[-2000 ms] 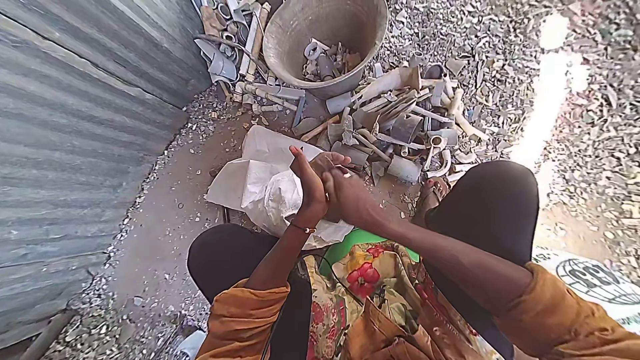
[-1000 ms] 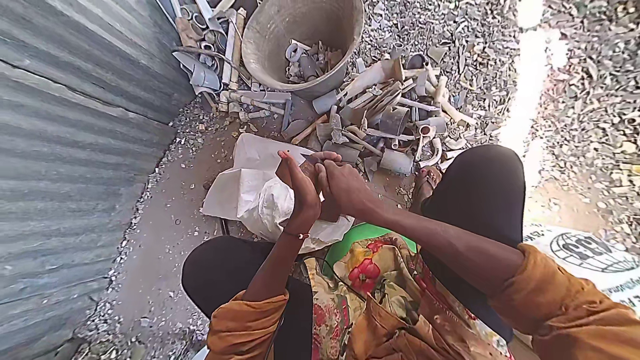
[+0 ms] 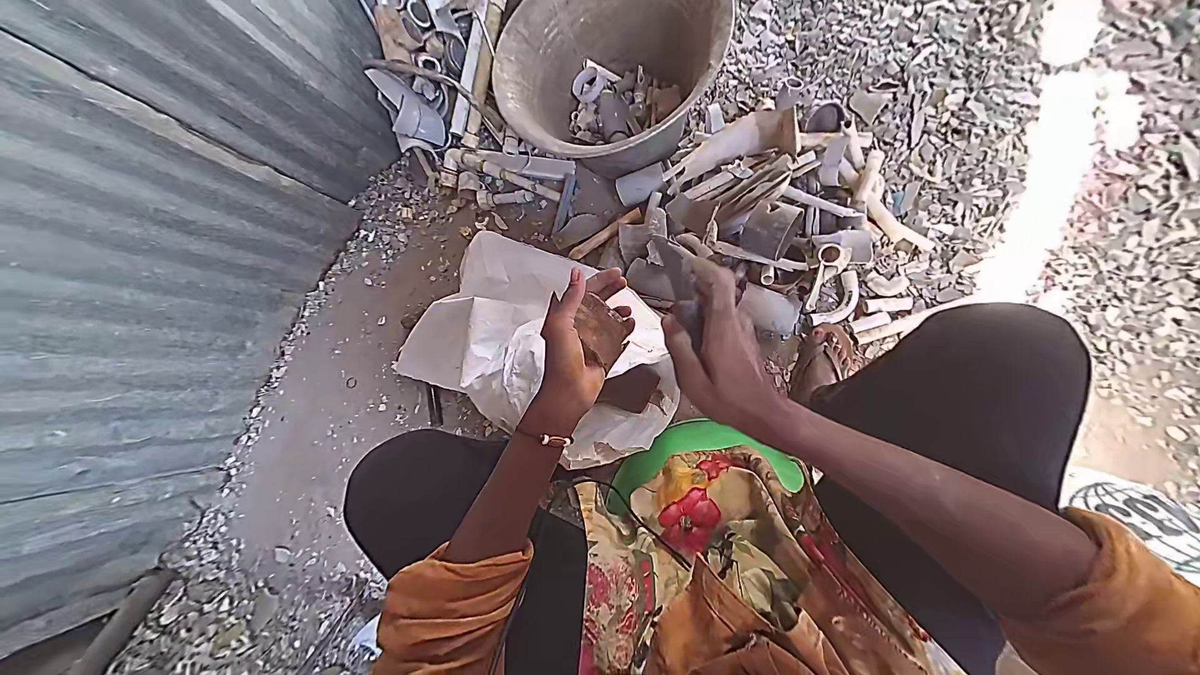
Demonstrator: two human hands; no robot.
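My left hand (image 3: pixel 574 352) is raised over a crumpled white sack (image 3: pixel 487 323), palm turned right, with a brown, rough-looking piece (image 3: pixel 602 330) against its palm and fingers. To its right, my right hand (image 3: pixel 722 347) is apart from it, fingers extended; a flat grey piece (image 3: pixel 682 277) lies along its fingers, and whether it is gripped I cannot tell. A dark brown flat piece (image 3: pixel 631 388) rests on the sack below and between the hands. A floral cloth (image 3: pixel 689 516) covers my lap, over a green plastic item (image 3: pixel 705 437).
A large grey tub (image 3: pixel 534 84) holding pipe fittings stands ahead. Broken plastic pipes (image 3: pixel 769 216) are heaped beside it, and more pipes (image 3: pixel 422 112) lie by the corrugated metal wall (image 3: pixel 159 262). Plastic fragments (image 3: pixel 900 56) cover the ground. A printed sack (image 3: pixel 1139 516) lies at right.
My hands, together in both earlier frames, have come apart, the right hand now farther right. The brown piece at my left hand and the dark piece on the sack now show plainly.
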